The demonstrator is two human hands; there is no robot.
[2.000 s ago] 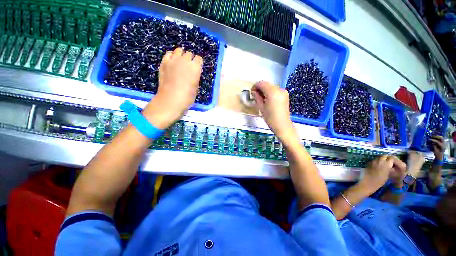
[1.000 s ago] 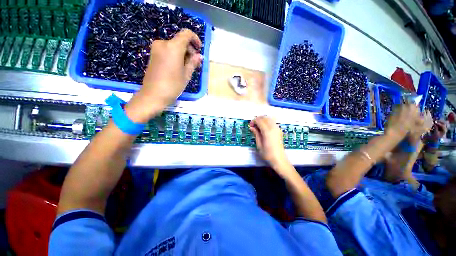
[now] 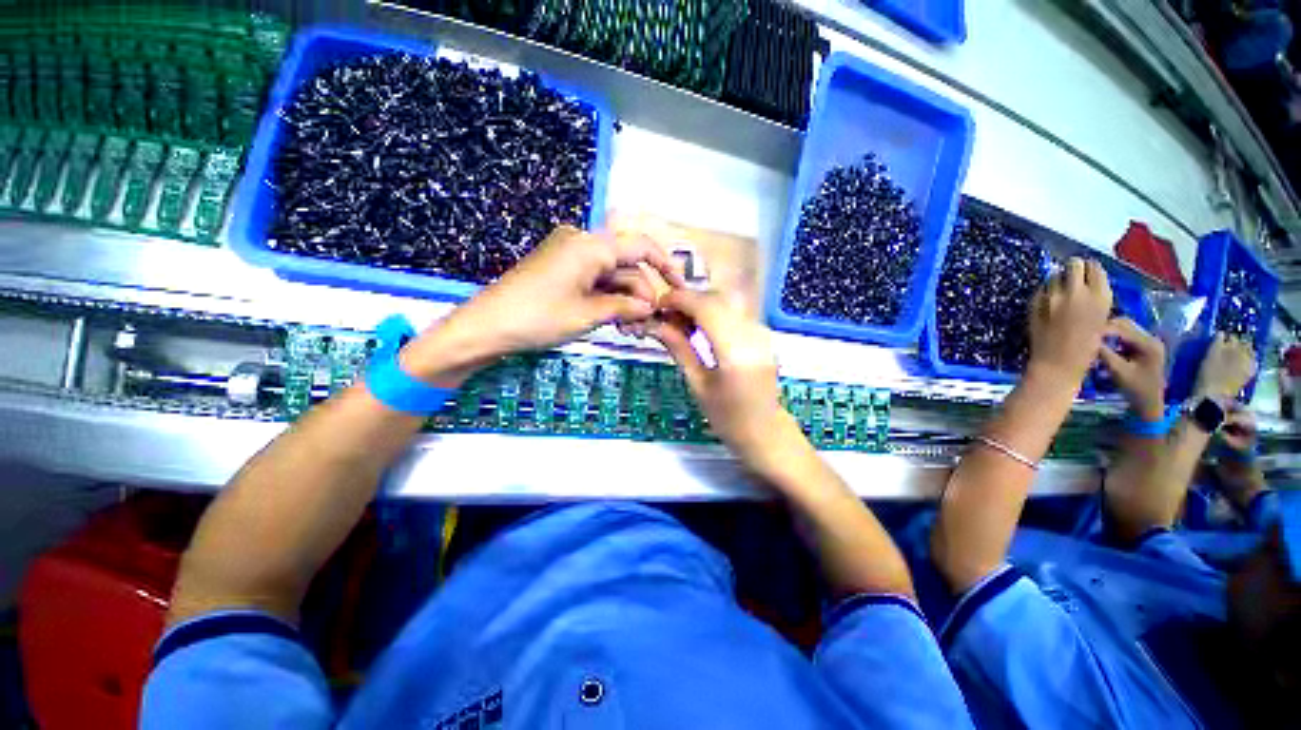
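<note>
My left hand (image 3: 571, 288), with a blue wrist band (image 3: 404, 374), is above the ledge at the front right corner of the wide blue bin (image 3: 251, 214). The bin is heaped with small dark components (image 3: 428, 164). My right hand (image 3: 725, 364) is just right of it. The fingertips of both hands meet above the back edge of the conveyor; anything between them is too small to tell. A green PCB panel (image 3: 571, 397) lies in the rail below my hands. A small pale ring (image 3: 689, 265) lies on the tan patch, partly behind my fingers.
An upright blue bin (image 3: 888, 111) holds dark components (image 3: 856, 243); more bins stand further right. Green boards (image 3: 121, 178) are at far left, and boards on edge (image 3: 642, 43) stand behind. Other workers' hands (image 3: 1073, 314) are at right. A red object (image 3: 100, 613) is at lower left.
My left hand has come out of the wide bin, towards me and to the right. My right hand has moved from the panel up and left to meet it.
</note>
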